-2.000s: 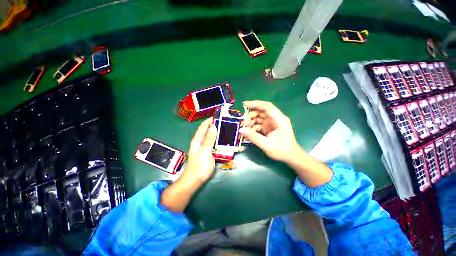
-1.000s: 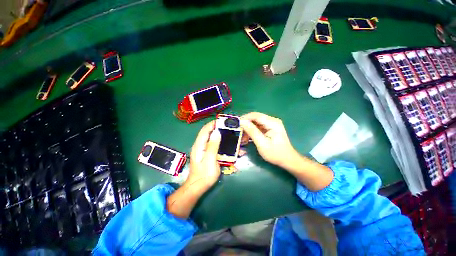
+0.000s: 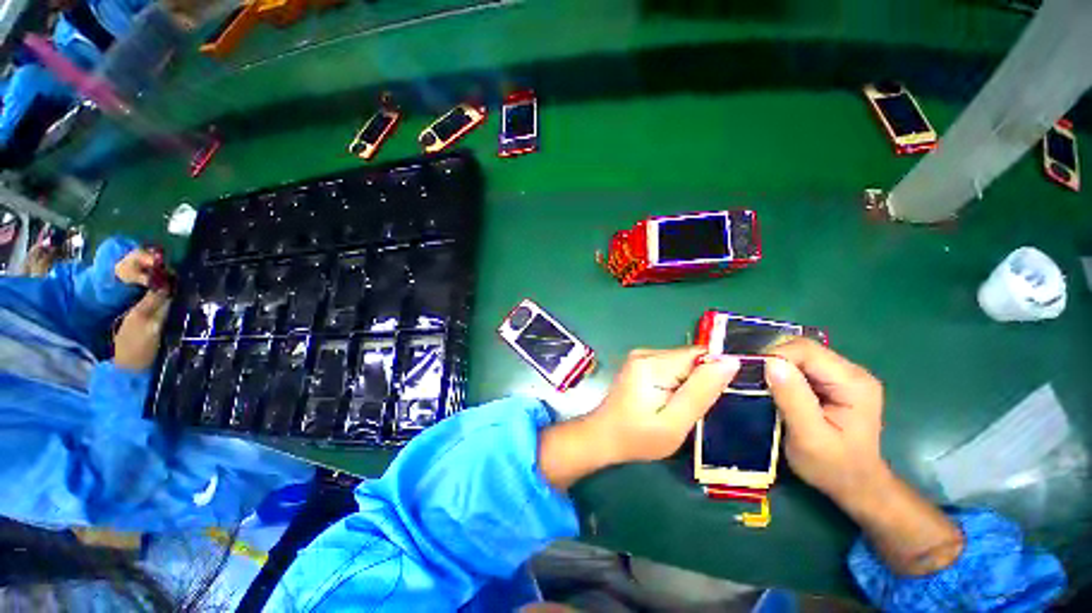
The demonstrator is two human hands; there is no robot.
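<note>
My left hand and my right hand pinch the top end of a phone board with a dark screen in a pale gold frame. An orange flex tab sticks out at its lower end. Another red-edged board shows just beyond my fingertips, partly hidden by them. A stack of red-edged screen boards lies further away. A pale front housing lies left of my hands.
A black blister tray is at left, with another person's hands beside it. Several phone pieces lie along the far side. A metal post, a white round object and a white strip are at right.
The view has swung left, bringing in the whole black tray and another worker. Both hands now grip the top end of the board, and another board shows beyond the fingers.
</note>
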